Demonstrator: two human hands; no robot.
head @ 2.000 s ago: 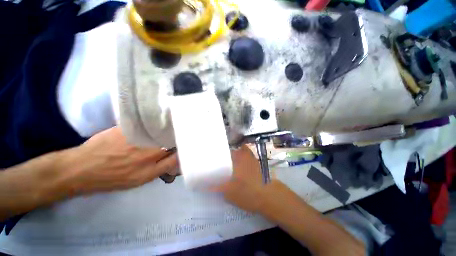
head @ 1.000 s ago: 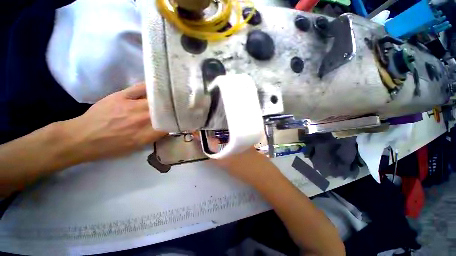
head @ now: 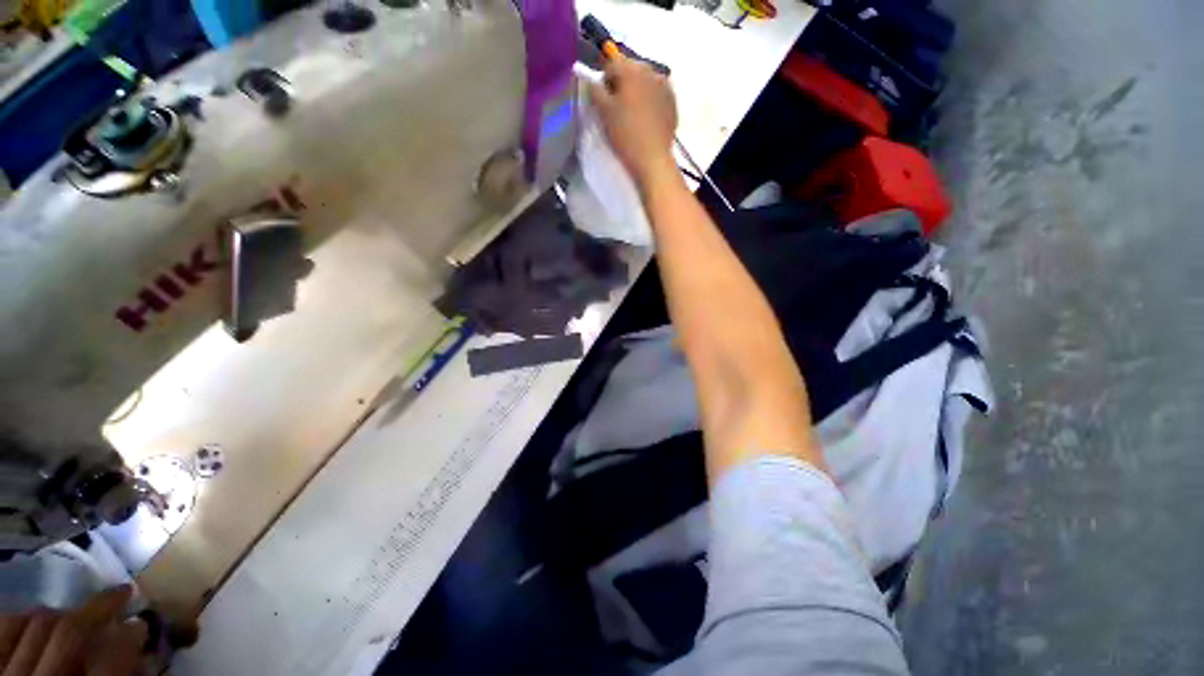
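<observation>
My right hand [head: 636,112] is stretched to the far right end of the table, at the top of the view. Its fingers are beside a dark tool with an orange part [head: 614,49]; I cannot tell if they grip it. A white cloth piece [head: 607,192] hangs below that hand. My left hand [head: 73,641] is at the bottom left, cut off by the picture's edge, close to the round needle plate [head: 159,508]. A pale cloth [head: 53,573] lies by it. Whether its fingers hold anything is unclear.
The sewing machine head [head: 383,145] with red lettering fills the upper left. Dark scraps [head: 528,271], a flat grey strip [head: 526,354] and a blue-green pen [head: 442,357] lie on the table [head: 449,449]. Grey and black garments [head: 845,383] and a red object [head: 891,182] are at the right.
The view has swung right. My right hand has left the needle area and reached the table's far right end. My left hand now shows at the bottom left corner.
</observation>
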